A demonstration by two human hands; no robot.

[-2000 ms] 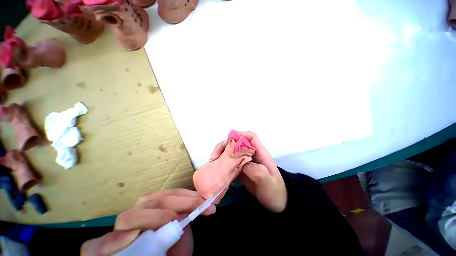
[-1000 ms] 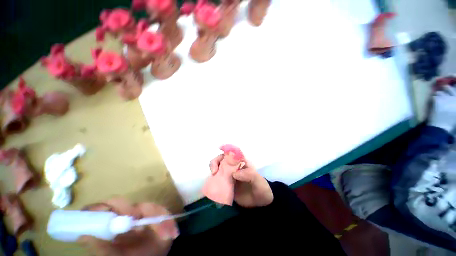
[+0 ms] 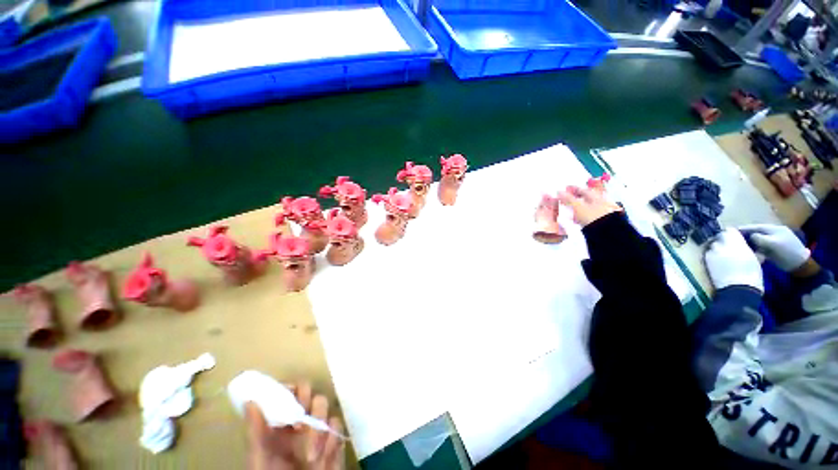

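My left hand (image 3: 289,439) is at the bottom left, cut off by the frame edge, with its fingers around a white needle-tip glue bottle (image 3: 266,397). The bottle's thin spout points right over the edge of the white paper. My right hand (image 3: 590,206) is stretched out to the paper's right side. Its fingertips are on the upper end of a flesh-brown figurine body (image 3: 549,221), wide end down; the hand hides its top. A pink-red piece (image 3: 599,183) shows just beyond that hand. Several bodies with pink-red tops (image 3: 343,240) stand along the far side of the paper (image 3: 441,321) and cardboard.
More bodies lie on the cardboard (image 3: 241,321) at left, near a crumpled white tissue (image 3: 169,400). Blue trays (image 3: 294,78) stand beyond the green belt (image 3: 368,128). At right, a neighbour's white-gloved hands (image 3: 733,261) are near dark checked pieces (image 3: 694,207).
My right hand has moved from near my body far out to the right with the figurine body. My left hand still holds the bottle. The view has tilted up, showing the belt and trays.
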